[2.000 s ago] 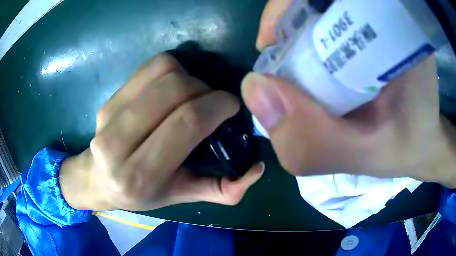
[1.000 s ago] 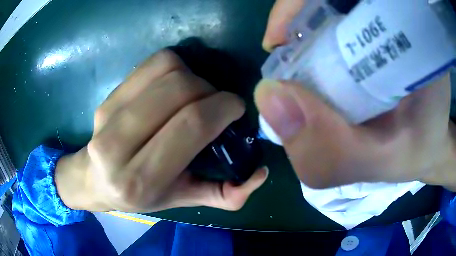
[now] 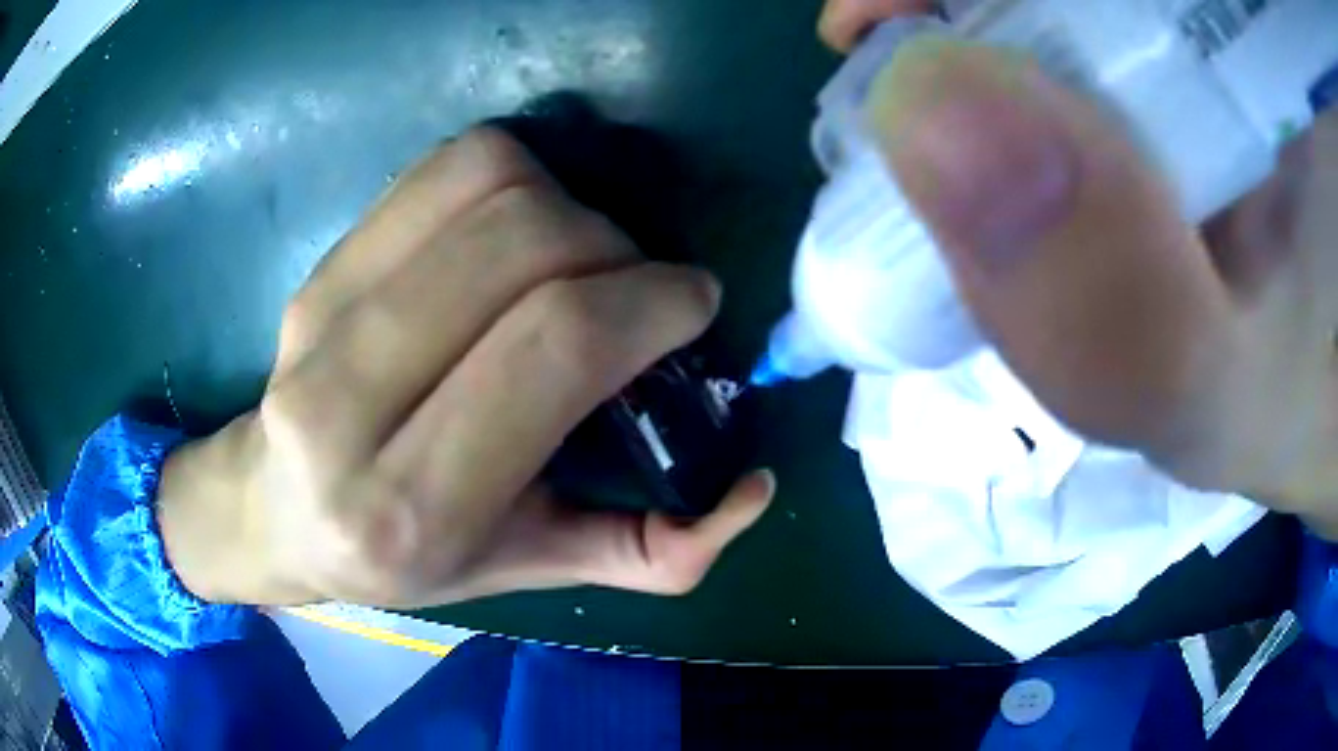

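My left hand (image 3: 455, 382) is closed around a small glossy black housing (image 3: 680, 440), its fingers above and its thumb below. The housing's right end shows between the fingertips, with a small whitish ring-like mark near its upper right. My right hand (image 3: 1086, 235) grips a white glue bottle (image 3: 880, 279), tilted nose down to the left, its label partly cut off by the top edge. The bottle's blue tip (image 3: 785, 352) points at the housing near that mark. Whether the needle touches it I cannot tell. My right hand is partly cut off by the right edge.
A crumpled white cloth or paper (image 3: 1013, 514) lies on the dark green bench surface (image 3: 191, 279) below my right hand. A white strip (image 3: 52, 52) edges the bench at the upper left. The blue smock with a light button (image 3: 1027, 701) is at the bottom edge.
The bottle has turned in my right hand so that its white nose and blue tip now show beside the housing, and less of its label shows. My left hand has stayed nearly still.
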